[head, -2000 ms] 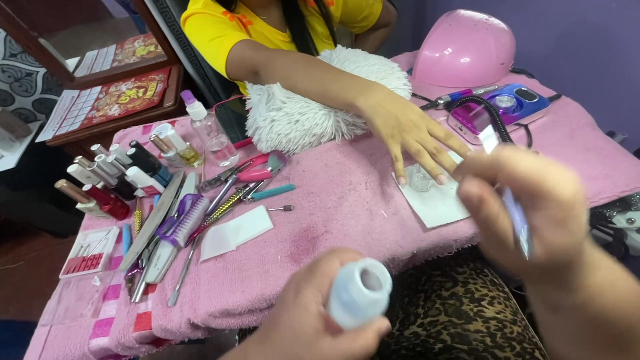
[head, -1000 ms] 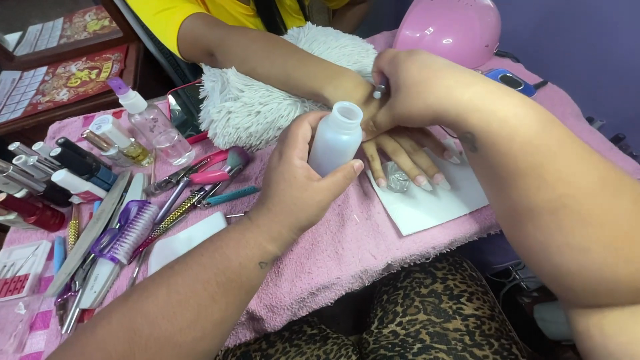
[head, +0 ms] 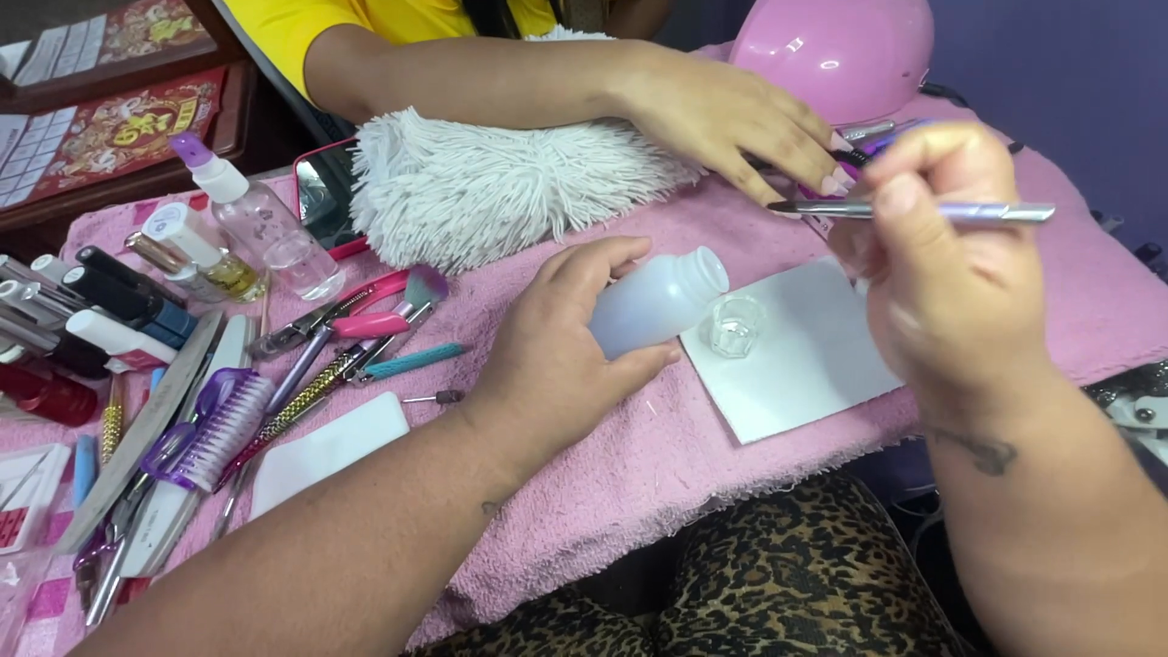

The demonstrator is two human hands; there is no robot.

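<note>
My left hand (head: 575,338) grips a translucent white plastic bottle (head: 652,301), uncapped and tilted, its mouth just above and beside a small clear glass dappen dish (head: 734,327). That dish stands on a white pad (head: 803,365) on the pink towel. Raised at the right, my right hand (head: 949,219) holds a nail brush (head: 995,213) level, its dark bristle tip pointing left, close to the other person's fingertips. The other person's hand (head: 739,119) extends palm down past a fluffy white cushion (head: 493,187).
Nail polish bottles (head: 119,338), a clear spray bottle (head: 283,233), a purple nail scrub brush (head: 214,429), files and tools crowd the left side. A pink nail lamp (head: 832,55) stands at the back. A white block (head: 333,452) lies near my left forearm. The pink towel (head: 566,511) covers the table.
My right hand has moved off the other person's hand, toward the right. The other person's hand has lifted from the white pad. The bottle in my left hand has tipped from upright toward the dish.
</note>
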